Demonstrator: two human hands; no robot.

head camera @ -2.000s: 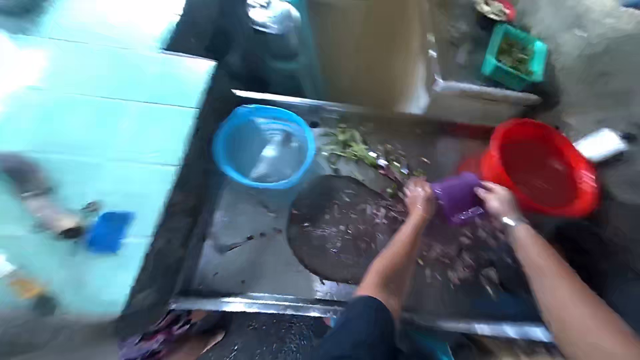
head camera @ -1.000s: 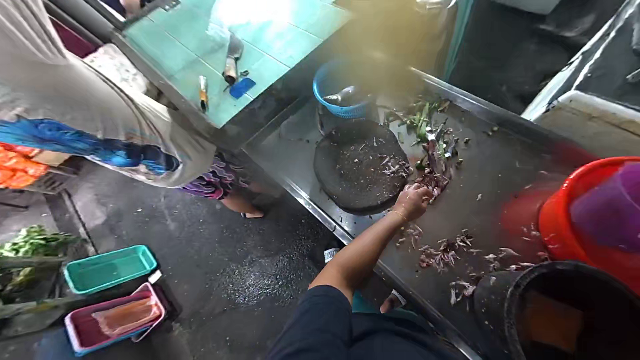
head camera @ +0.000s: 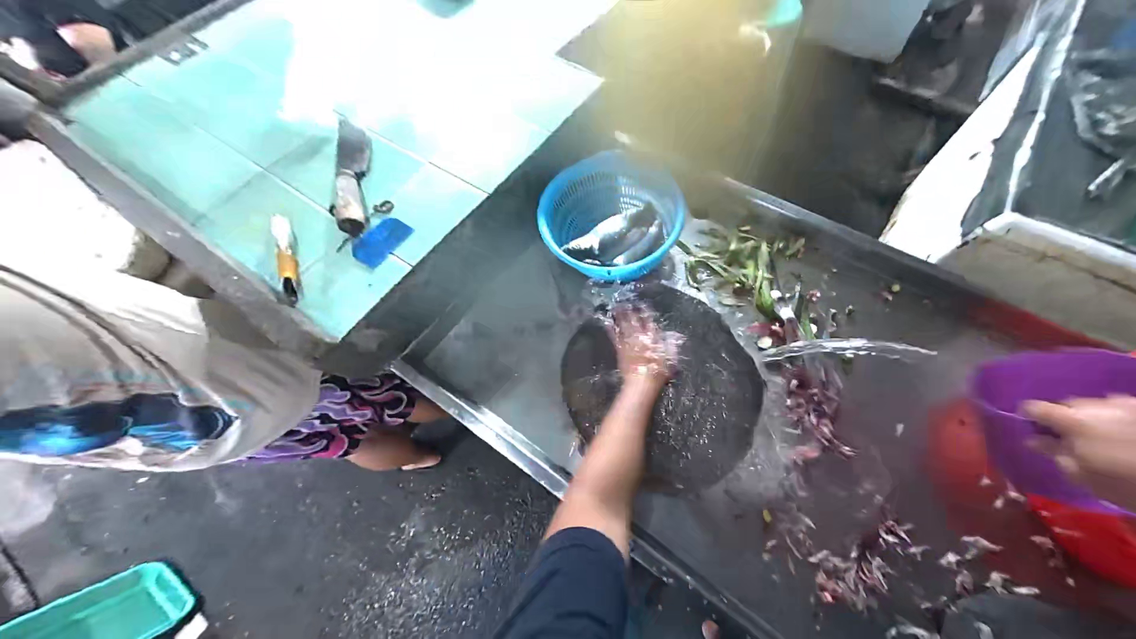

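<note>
My left hand (head camera: 643, 342) lies with fingers spread on a dark round chopping block (head camera: 710, 399), water splashing over it. At the right edge my right hand (head camera: 1087, 435) grips a purple plastic dipper (head camera: 1038, 390) by its rim or handle; which one is blurred. A thin stream of water (head camera: 843, 348) crosses the air between dipper and block. Just beyond the block, a blue plastic basket (head camera: 550, 217) holds silvery fish (head camera: 621, 235). Green vegetable scraps (head camera: 750, 266) and reddish fish offal (head camera: 812, 408) lie on the metal table to the block's right.
A red basin (head camera: 1087, 541) stands beneath the dipper. A knife (head camera: 351, 177), an orange-handled tool (head camera: 285, 257) and a blue scrap (head camera: 382, 242) lie on the tiled counter (head camera: 213, 160). A person (head camera: 133, 373) stands at left, near a green tray (head camera: 115, 608) on the wet floor.
My left hand has moved from the scraps onto the block. My right hand, out of view one second ago, now shows with the purple dipper. Water now splashes over the block.
</note>
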